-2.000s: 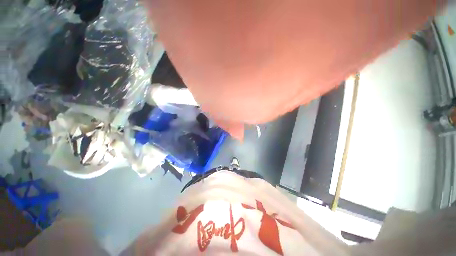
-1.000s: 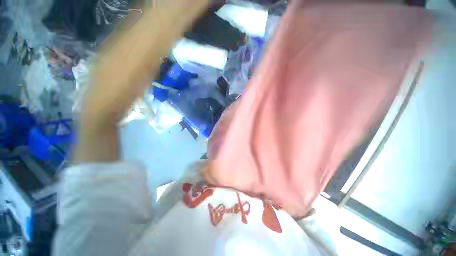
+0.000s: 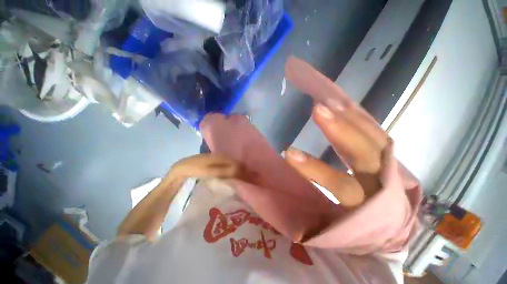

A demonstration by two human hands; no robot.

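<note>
The pink cloth (image 3: pixel 267 172) is bunched and folded in front of my chest, with one strip towards the blue crate and another reaching up at the centre right. My left hand (image 3: pixel 214 166) holds its left edge; the fingertips are hidden by the cloth. My right hand (image 3: pixel 347 152) is wrapped by the cloth at the palm and wrist. Some of its fingers show bent between the two strips, and the rest are hidden.
A blue crate (image 3: pixel 244 91) with clear plastic film and dark goods stands on the floor ahead. Left of it is a white bucket (image 3: pixel 55 116) full of offcuts. A large white machine (image 3: pixel 456 72) runs along the right. A cardboard piece (image 3: pixel 64 252) lies lower left.
The cloth has gone from hanging wide to a smaller folded bundle near my chest. My left arm has come down from the upper left to its edge. My right hand has come into view.
</note>
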